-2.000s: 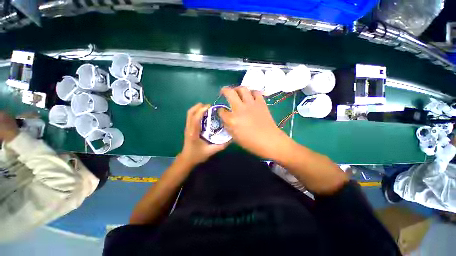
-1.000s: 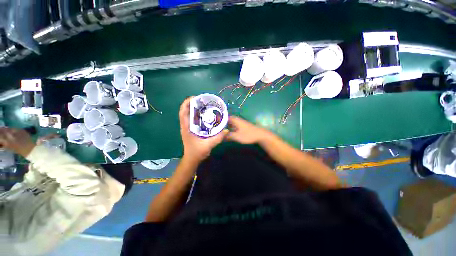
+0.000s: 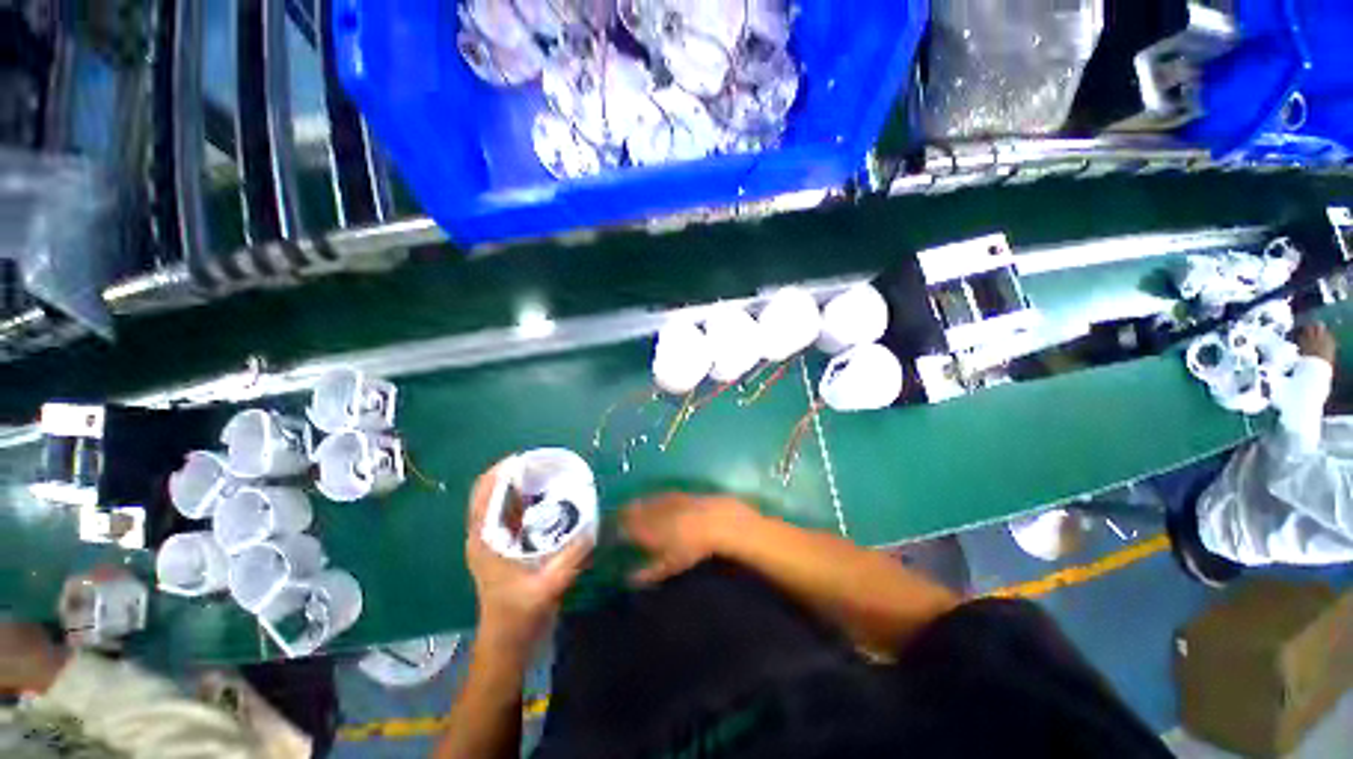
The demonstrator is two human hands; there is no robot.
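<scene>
My left hand point(image 3: 512, 581) holds a white cup-shaped housing point(image 3: 582, 478) with its open end up, above the green bench. A grey and dark inner part shows inside it. My right hand point(image 3: 671, 534) is just right of the housing, apart from it, slightly blurred, with fingers spread and nothing seen in it. A cluster of open white housings point(image 3: 263, 515) lies at the left. White bodies point(image 3: 788, 322) stand in a row right of centre, with thin coloured lead wires point(image 3: 683, 420) trailing toward me.
A blue bin point(image 3: 623, 217) of white parts is on the rack above the bench point(image 3: 950, 470). Metal fixtures stand at left point(image 3: 71, 452) and right point(image 3: 975, 289). Other workers' sleeves show at left point(image 3: 112, 727) and right point(image 3: 1261, 504). A carton point(image 3: 1261, 667) is on the floor.
The view has tilted up, showing more of the blue bin. My right hand has come away from the housing; my left hand still holds it.
</scene>
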